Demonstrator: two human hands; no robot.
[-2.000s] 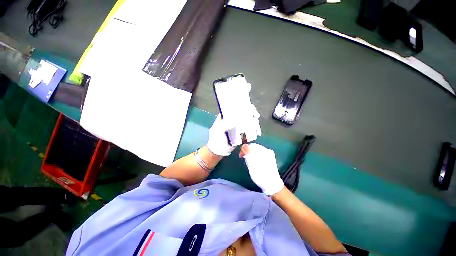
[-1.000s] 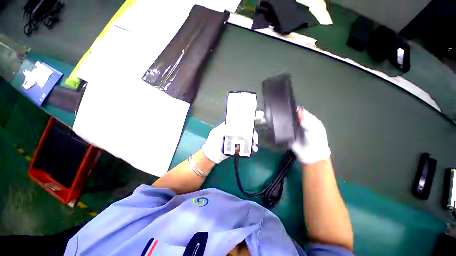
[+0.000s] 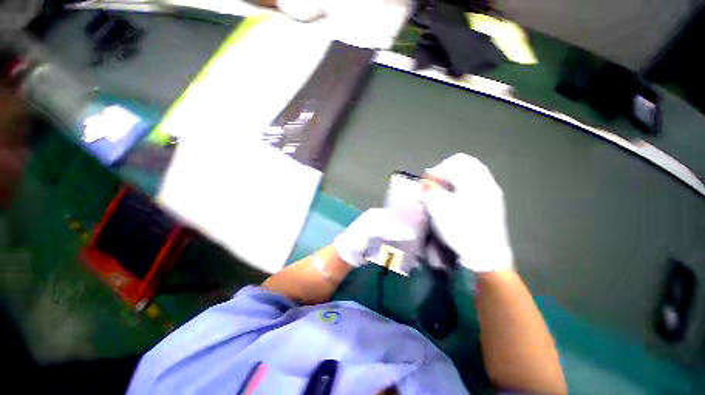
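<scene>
My left hand [image 3: 376, 234], in a white glove, holds the silvery-white adapter inner unit [image 3: 405, 193] upright over the belt's teal edge. My right hand [image 3: 473, 212], also gloved, is at the unit's upper right side, fingertips touching its top end. A dark shape under the right hand looks like the black case, mostly hidden and blurred. The output cord [image 3: 381, 287] leaves the unit's lower end, and its dark bundle [image 3: 438, 305] hangs below the hands.
White paper sheets [image 3: 232, 208] and a shiny black plastic strip [image 3: 325, 108] lie at left. A black case part [image 3: 676, 299] lies at far right. A red crate [image 3: 116, 281] stands on the floor at left. Black cloth-like pieces [image 3: 456, 42] lie across the belt.
The black case has gone from the belt; my right hand picked it up and brought it to the unit's right side. The view has shifted, and a blurred shape shows at the far left edge.
</scene>
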